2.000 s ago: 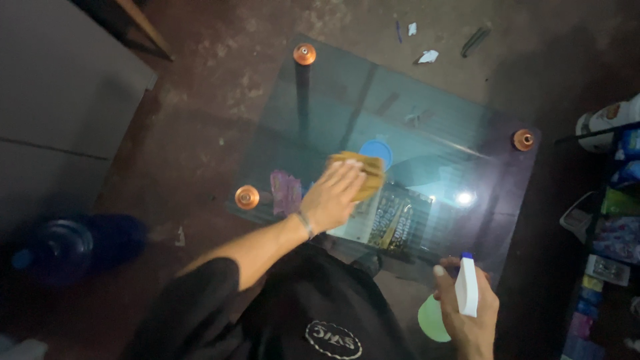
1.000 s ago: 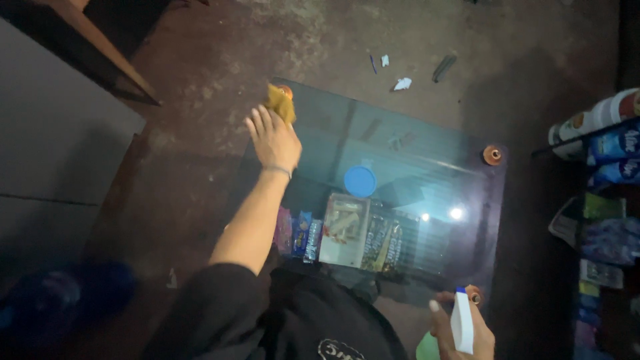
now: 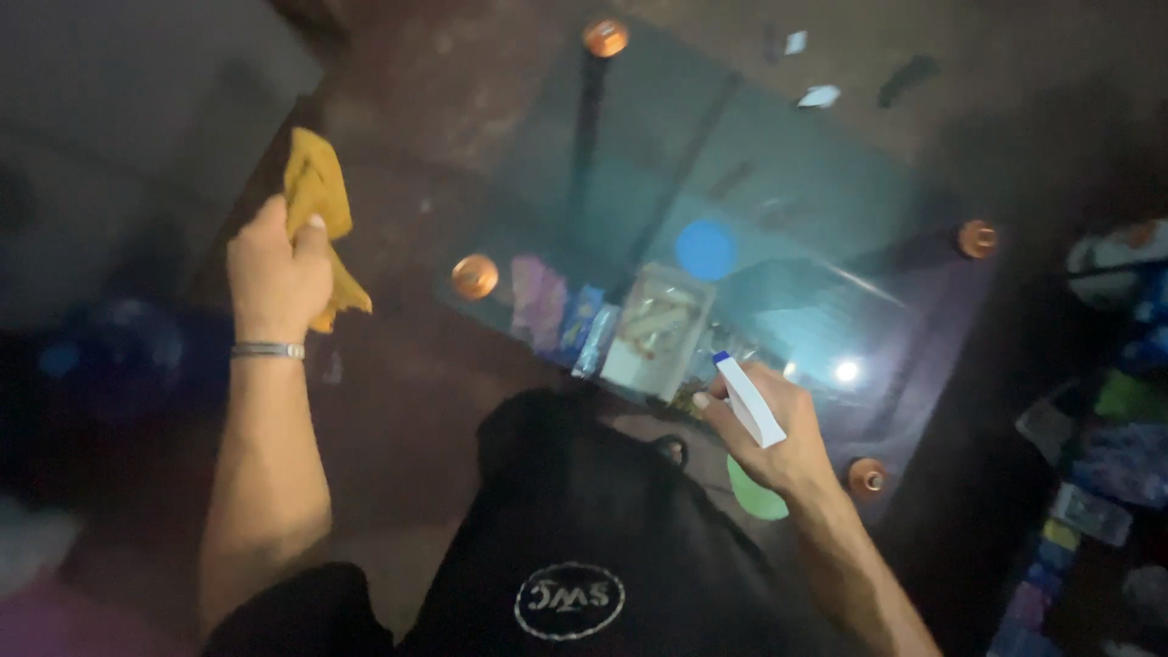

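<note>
My left hand [image 3: 281, 269] grips a crumpled yellow cloth [image 3: 319, 187], held out left of the glass tabletop [image 3: 675, 155]. My right hand [image 3: 776, 424] is closed around a spray bottle with a white trigger head [image 3: 750, 401], a blue nozzle and a pale green body, above the near right part of the glass. Copper-coloured round fittings [image 3: 606, 37] sit at the corners of the glass. Below or through the glass show a blue disc [image 3: 705, 250], a clear container [image 3: 659, 330] with contents I cannot identify, and pink and blue packets [image 3: 538, 301].
White scraps [image 3: 819, 96] and a dark strip [image 3: 907, 79] lie on the floor beyond the glass. Packaged goods [image 3: 1127, 461] line the right side. A large blue bottle [image 3: 128, 351] stands in shadow at the left, below a grey panel [image 3: 119, 109].
My left hand has moved with the cloth from the glass's middle to its far left corner, then off the glass to the left. My right hand has moved the spray bottle inward over the glass.
</note>
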